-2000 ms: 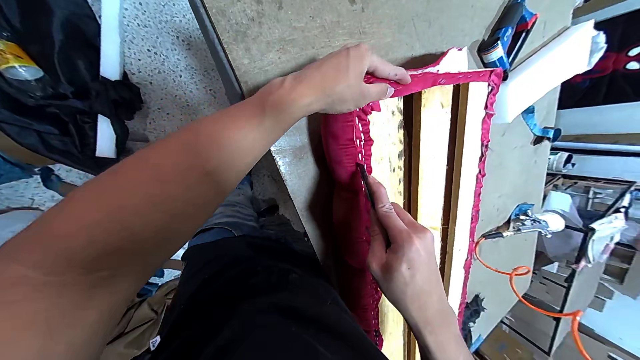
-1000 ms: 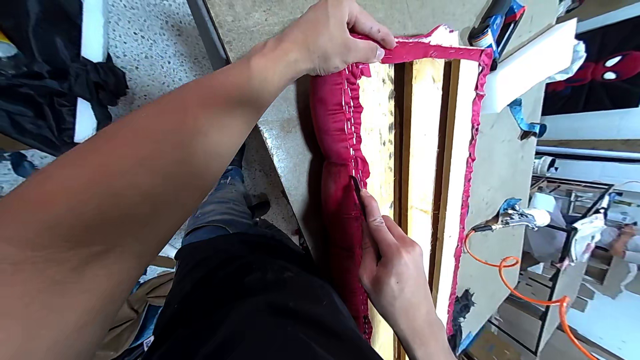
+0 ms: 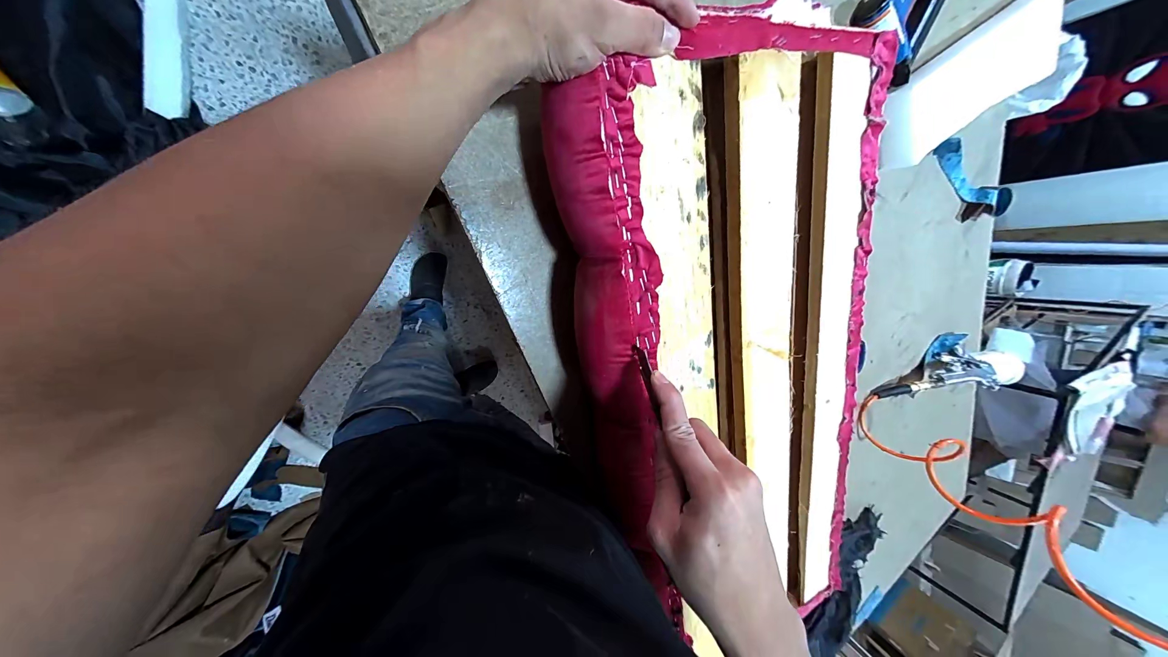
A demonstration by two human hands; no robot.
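Observation:
A wooden frame (image 3: 766, 255) with red fabric (image 3: 593, 237) folded round its edges lies on a worktable. Rows of staples run along the fabric's left strip. My left hand (image 3: 602, 32) presses on the frame's top left corner, thumb and fingers on the fabric. In my right hand (image 3: 707, 493) is a thin dark tool (image 3: 645, 367), its kind not clear, with the forefinger laid along it. Its tip touches the red fabric at the lower end of the visible staple row. The tool's handle is hidden in the palm.
Right of the frame, an air-powered tool (image 3: 967, 370) with an orange coiled hose (image 3: 995, 520) lies on the worktable (image 3: 922, 274). A blue strap (image 3: 967, 182) and a white foam piece (image 3: 976, 78) are near the top right. Dark cloth (image 3: 849, 575) touches the frame's lower right.
My right hand and the dark tool have moved down along the stapled strip. The left hand stays at the top left corner. The view has shifted somewhat.

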